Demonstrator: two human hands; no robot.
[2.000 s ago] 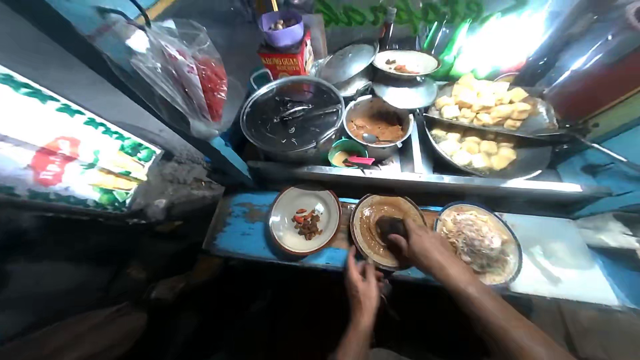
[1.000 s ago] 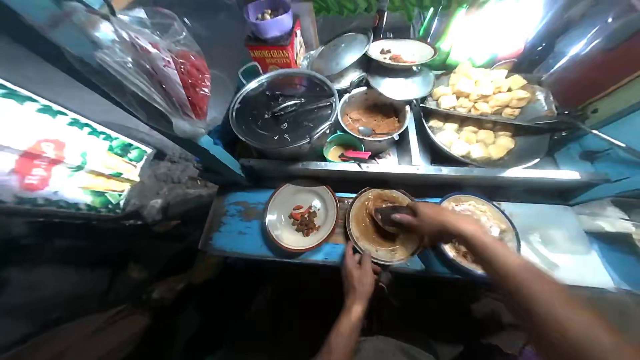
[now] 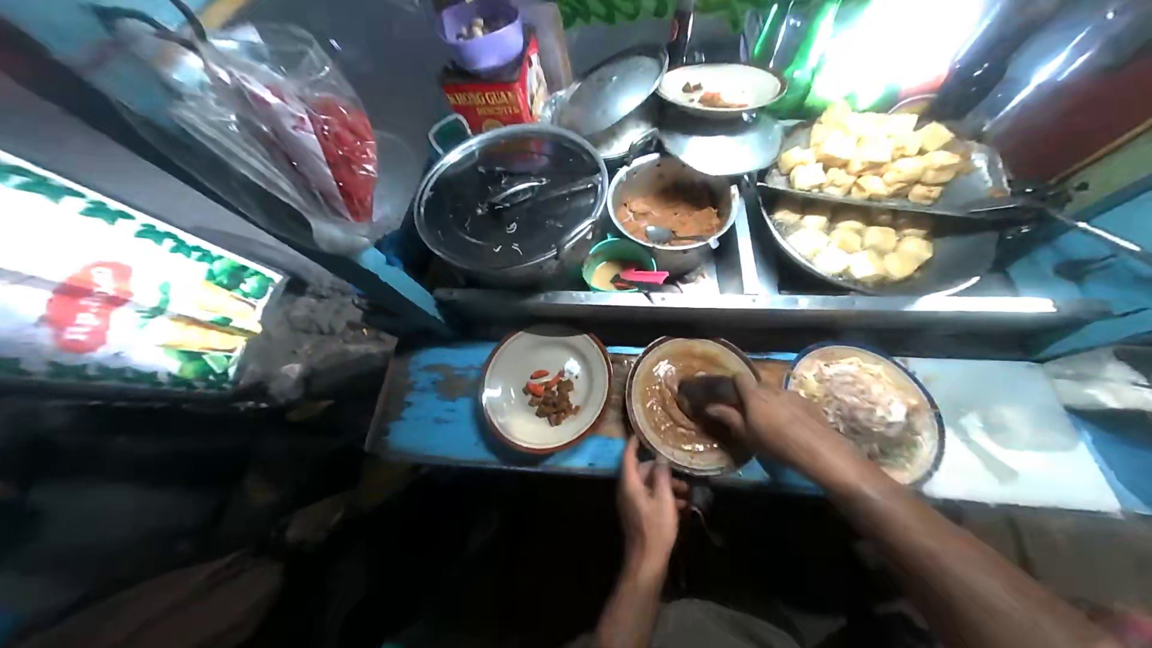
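Observation:
My right hand [image 3: 756, 416] is closed around a dark pestle [image 3: 706, 393], its end in the brown sauce on a rimmed plate [image 3: 661, 441]. My left hand [image 3: 650, 495] is at that plate's near edge, fingertips against the rim; whether it grips the rim is unclear. To the left lies a white plate with a brown rim [image 3: 504, 409], with chopped brown and red pieces [image 3: 551, 398] on it. A blue-rimmed plate [image 3: 936, 441] of pale shredded food [image 3: 859, 405] stands to the right, partly behind my right forearm.
Behind a metal ledge [image 3: 810, 304] stand a lidded pot [image 3: 511, 202], a pot of brown paste [image 3: 670, 211], a green cup [image 3: 616, 261] and a wok of frying tofu [image 3: 855, 247]. Fried tofu [image 3: 868, 153] lies above it. A plastic bag [image 3: 306, 135] hangs left; a white board [image 3: 1017, 432] lies right.
My right hand has moved the pestle about within the sauce plate. The sauce looks more spread over the plate. My left hand has stayed at the near rim.

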